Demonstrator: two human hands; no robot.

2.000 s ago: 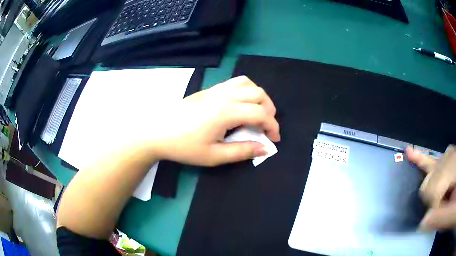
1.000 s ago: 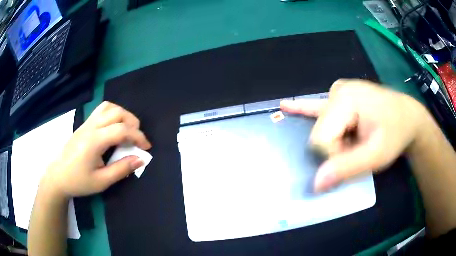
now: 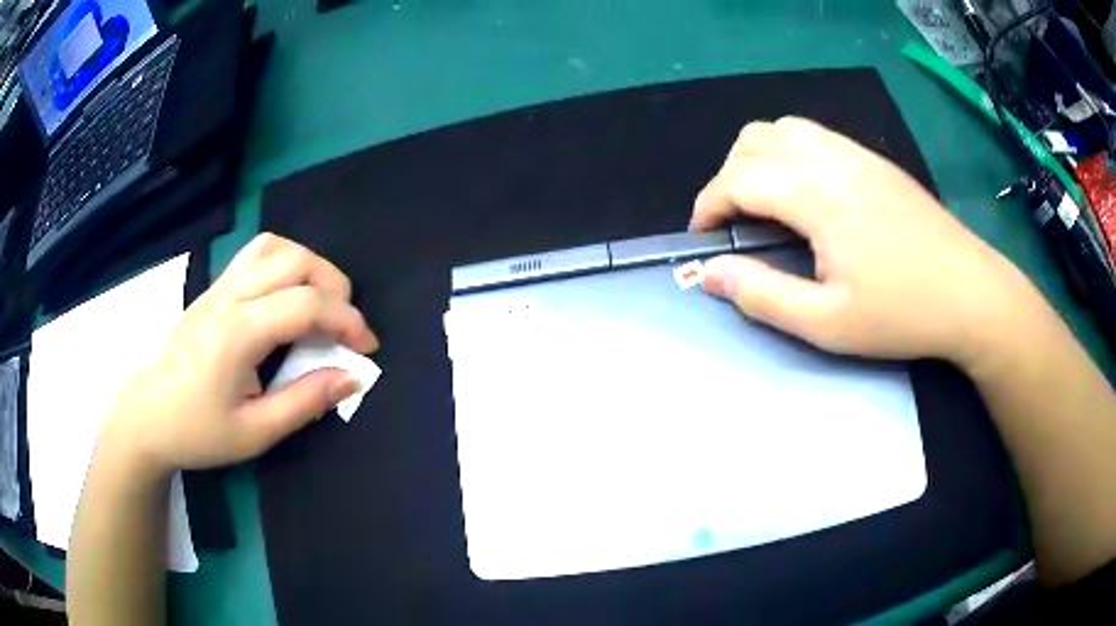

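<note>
A closed silver laptop [image 3: 636, 428] lies on a black foam pad [image 3: 490, 184], its darker hinge strip along the far edge. My right hand [image 3: 844, 245] is on its far right part, fingertips at the hinge strip and thumb on the lid beside a small white sticker with an orange-red mark [image 3: 688, 274]. A pale barcode label [image 3: 508, 316] is near the left hinge corner, and a small green-blue dot [image 3: 701, 538] is near the near edge. My left hand [image 3: 251, 355] rests left of the laptop, closed on a crumpled white cloth or tissue [image 3: 321, 363].
A white paper sheet [image 3: 74, 404] lies at the left, partly behind my left wrist. An open laptop [image 3: 104, 147] with a lit blue screen stands at the far left. At the right are a green strip [image 3: 967, 86], a red patterned item [image 3: 1099, 190], cords and dark tools.
The view has swung right since the oldest frame. My right hand, pointing with its index finger before, now has its fingers at the hinge and thumb on the lid. My left hand still holds the cloth.
</note>
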